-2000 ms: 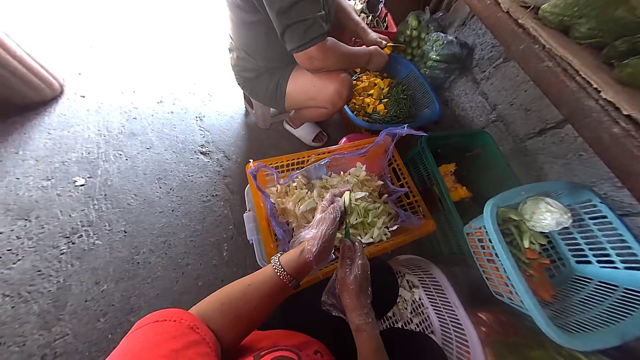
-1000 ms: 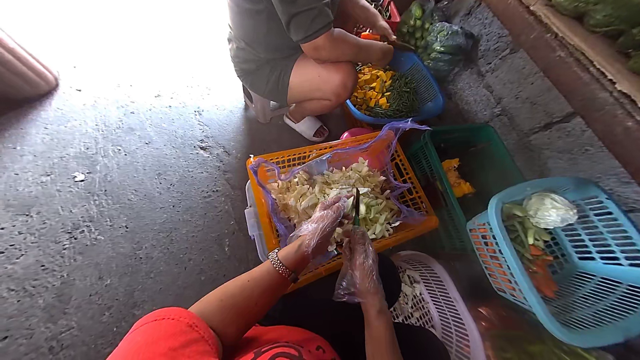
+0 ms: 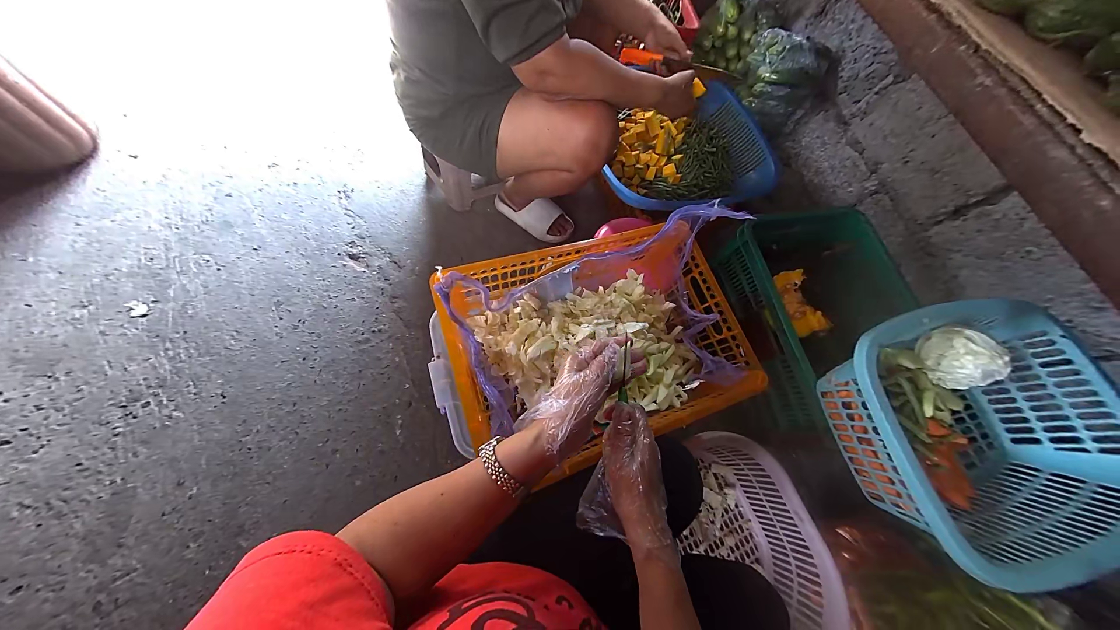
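My left hand [image 3: 577, 394], in a clear plastic glove with a metal watch at the wrist, reaches over the orange plastic crate [image 3: 751, 382]. Its fingers are extended beside a small knife [image 3: 624, 376]; whether they pinch a piece is unclear. My right hand [image 3: 632, 451], also gloved, is closed around the green handle of that knife, whose thin blade points away from me. Pale, chopped vegetable pieces [image 3: 560, 332] fill the crate on a purple mesh lining [image 3: 477, 346] under both hands.
Ahead, a crouching person [image 3: 560, 96] cuts orange squash over a blue basket [image 3: 761, 179]. To the right are a green crate [image 3: 862, 254] and a light blue basket [image 3: 989, 569] with vegetable pieces. A pale purple basket [image 3: 805, 542] stands by my knee.
My left hand has opened out flatter beside the knife, its fingers extended over the pale pieces. My right hand keeps the knife. The other person's hands have shifted above the blue basket.
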